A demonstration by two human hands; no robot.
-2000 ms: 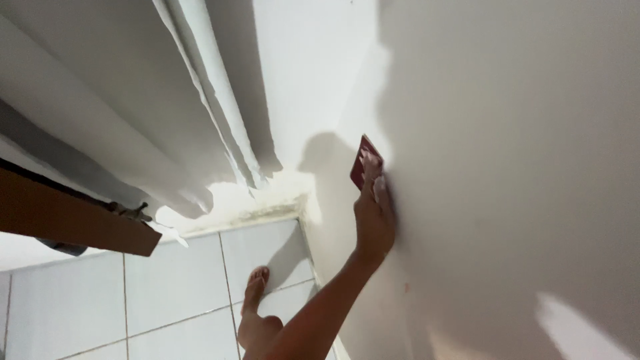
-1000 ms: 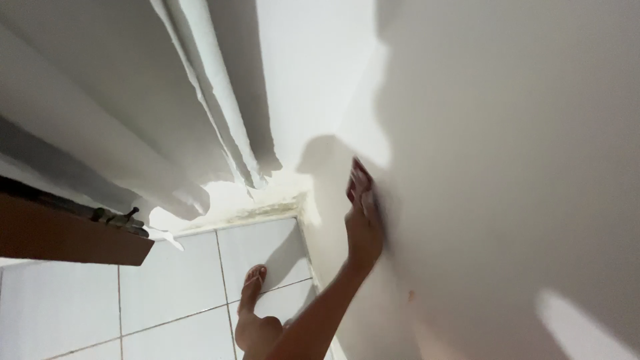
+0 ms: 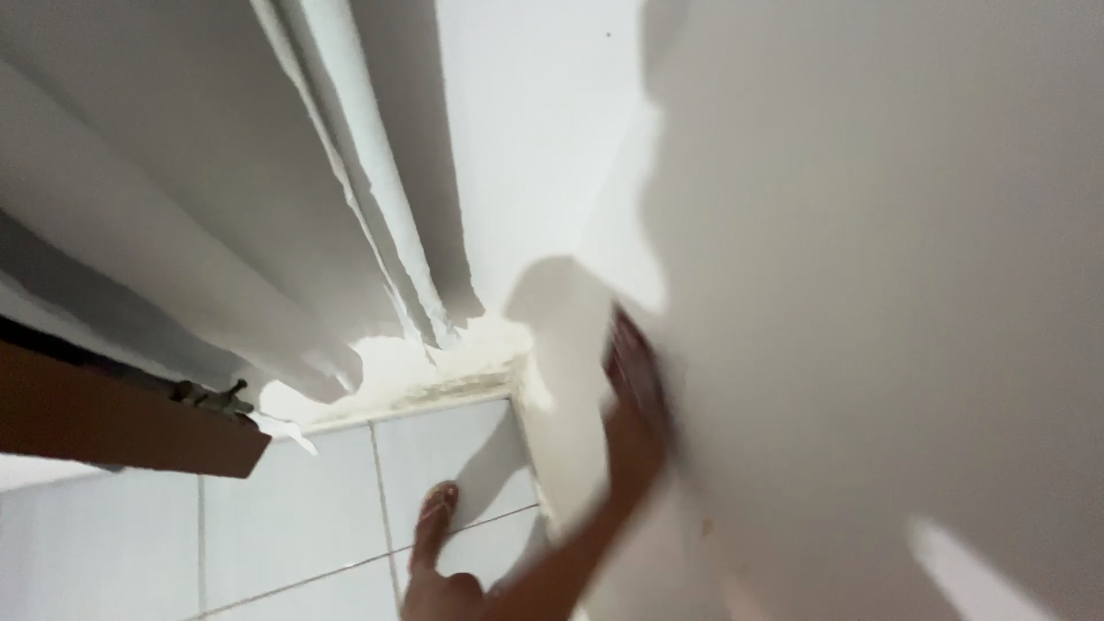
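My right hand (image 3: 640, 388) lies against the off-white wall (image 3: 819, 328), fingers pointing up in the view, a little right of the room's corner. Under the fingers it presses a thin dark red sheet (image 3: 614, 358) to the wall; only an edge shows, and motion blurs both. The sheet's exact kind cannot be told. My left hand is out of view.
A pale curtain (image 3: 216, 172) hangs at the left, above a brown wooden panel (image 3: 121, 414) with a metal latch (image 3: 211, 397). My foot (image 3: 434, 522) rests on the tiled floor (image 3: 293, 517). Stains mark the wall base (image 3: 457, 386).
My right hand, with the dark red sheet, is lower in the view than two seconds ago. Less of the sheet shows now than then.
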